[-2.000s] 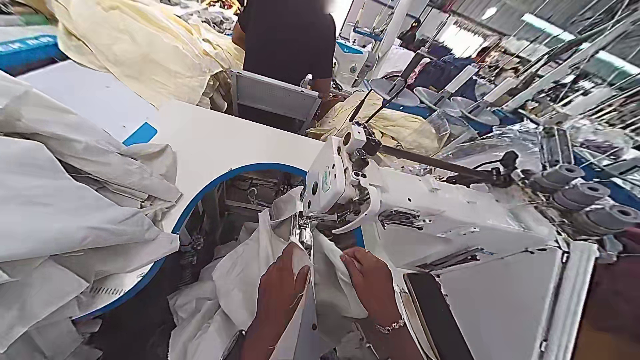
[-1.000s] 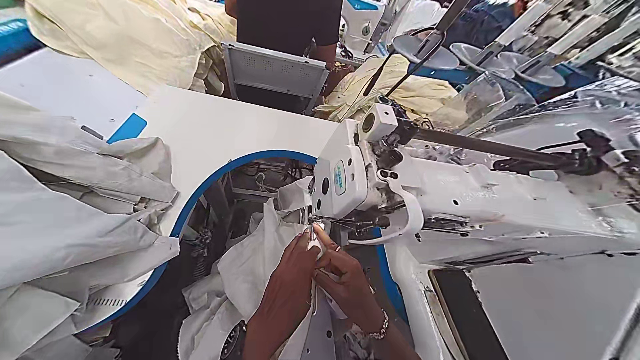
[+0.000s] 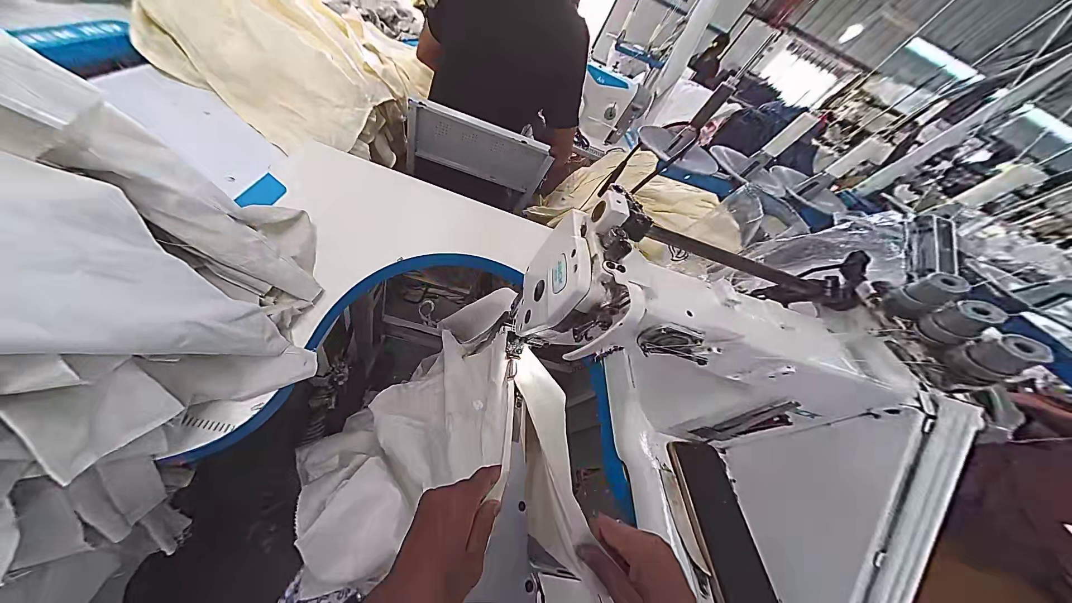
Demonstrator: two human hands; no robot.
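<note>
A white industrial sewing machine (image 3: 557, 280) stands in the middle, its needle area above a narrow arm. Off-white cloth (image 3: 427, 419) runs from the presser foot down toward me and hangs in folds on the left. My left hand (image 3: 448, 532) grips the cloth's edge between thumb and fingers, left of the narrow arm. On the other side, my right hand (image 3: 632, 557) holds the lower part of a separate cloth strip (image 3: 546, 419), which comes down from the same foot. Both hands are well below the needle area.
A large heap of off-white cloth (image 3: 126, 276) lies at left on the white table (image 3: 394, 205), which has a blue-edged cutout. Thread cones (image 3: 1005, 356) stand at right. Beyond the table is a person in a dark shirt (image 3: 507, 67), beside pale yellow cloth (image 3: 276, 75).
Both hands have moved from close together at the needle area down toward me and apart. The cloth now stretches in two layers below the foot.
</note>
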